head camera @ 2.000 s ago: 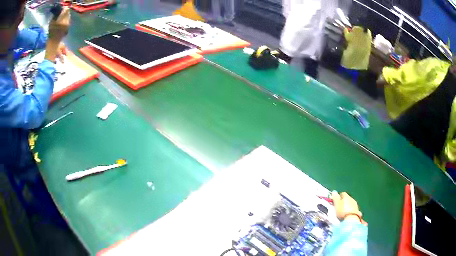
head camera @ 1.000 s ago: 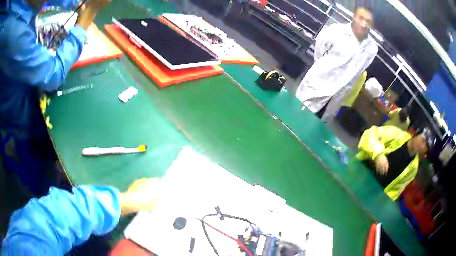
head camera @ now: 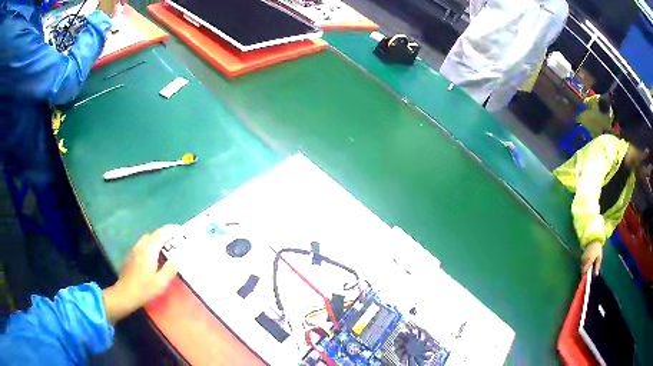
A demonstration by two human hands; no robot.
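The white rear chassis panel (head camera: 322, 207) lies on an orange-red foam pad (head camera: 204, 322) at the bottom centre. My left hand (head camera: 147, 268) grips the panel's left edge, thumb and fingers at the corner. The panel carries a blue motherboard (head camera: 369, 325) with a black CPU cooler fan (head camera: 415, 347), a curved black cable (head camera: 277, 275), thin red and yellow leads, black tape patches and a black oval speaker (head camera: 238, 248). The lower part of the motherboard is cut off by the frame. My right hand is not in view.
A white brush (head camera: 149, 167) and a small white piece (head camera: 173, 87) lie on the green bench to the left. A dark screen unit (head camera: 247, 21) lies beyond. A worker in blue is at upper left. A person in yellow touches another screen unit (head camera: 605, 322) at right.
My left hand has moved down to the panel's left edge. The panel shows turned, with more of the motherboard and fan in view. The person in yellow now reaches to the right-hand unit.
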